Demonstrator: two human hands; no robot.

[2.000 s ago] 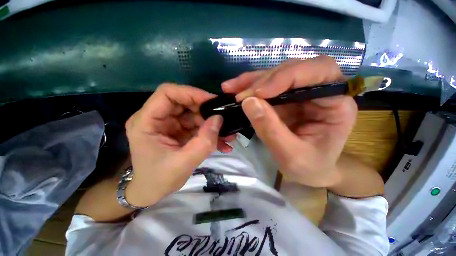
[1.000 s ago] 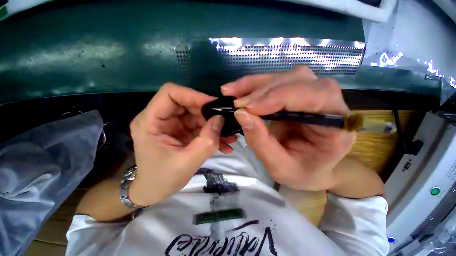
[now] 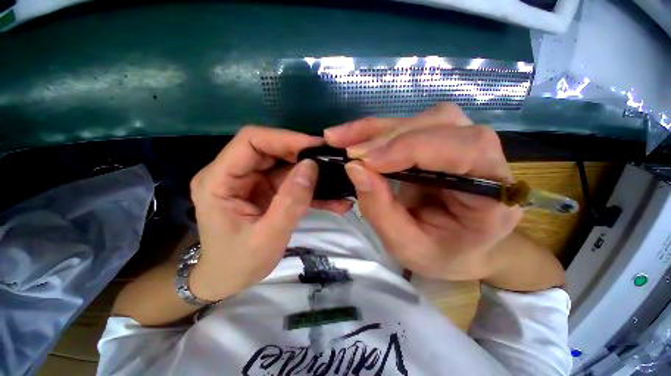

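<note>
A small black housing (image 3: 329,180) is held between both hands above the lap. My left hand (image 3: 254,191) grips its left side between thumb and fingers. My right hand (image 3: 434,183) holds a thin dark pen-like tool (image 3: 463,184) with a yellowish-clear rear end pointing right. The tool's narrow metal tip lies at the top of the housing; the fingertips partly hide where it touches. My right fingertips are also at the housing's right edge. A silvery perforated strip (image 3: 412,87) lies flat on the green surface beyond the hands.
The green rounded-edge bench (image 3: 147,81) spans the top. A white foam tray edge (image 3: 508,13) shows at the top right, with clear plastic film (image 3: 574,88) below it. A white machine (image 3: 625,250) with coloured buttons stands right, by a wood-coloured board (image 3: 548,194). Grey translucent cloth or bag (image 3: 66,242) hangs left.
The tool's rear end has swung down, and my right hand has dropped slightly. My left thumb has shifted left on the housing, which has turned a little.
</note>
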